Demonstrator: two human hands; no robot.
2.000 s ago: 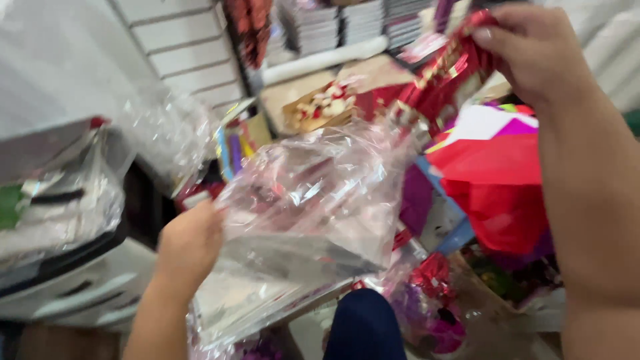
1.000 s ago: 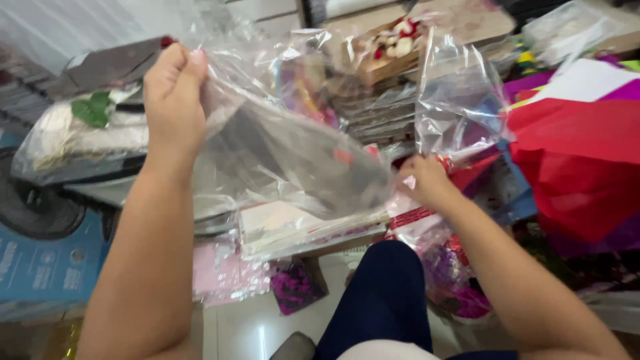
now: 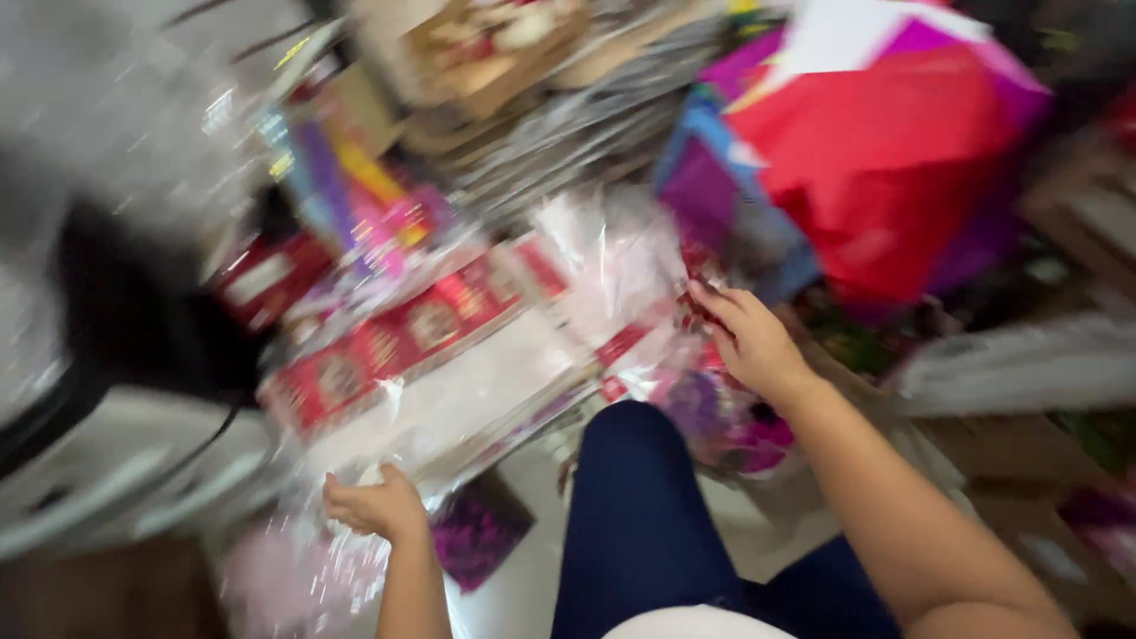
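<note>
My left hand (image 3: 377, 508) is at the lower left with its fingers curled, beside the near edge of a clear plastic sheet or bag (image 3: 612, 257); blur hides whether it grips the film. At the centre right, my right hand (image 3: 745, 342) has thumb and fingers around a bunched part of the clear plastic, near shiny red pieces. Between the hands lies a white board or flat box (image 3: 461, 390). A red patterned strip (image 3: 435, 324) with round motifs runs along its far side.
Red, white and purple sheets (image 3: 887, 160) stand in a blue container at the upper right. A cardboard box (image 3: 497, 53) of small red and cream items sits at the top. White drawers (image 3: 133, 461) are at the left. A purple-topped box (image 3: 484, 532) rests on the floor.
My left hand, raised with the plastic a second ago, is now low at the lower left. The plastic has come down over the white board. The view has shifted.
</note>
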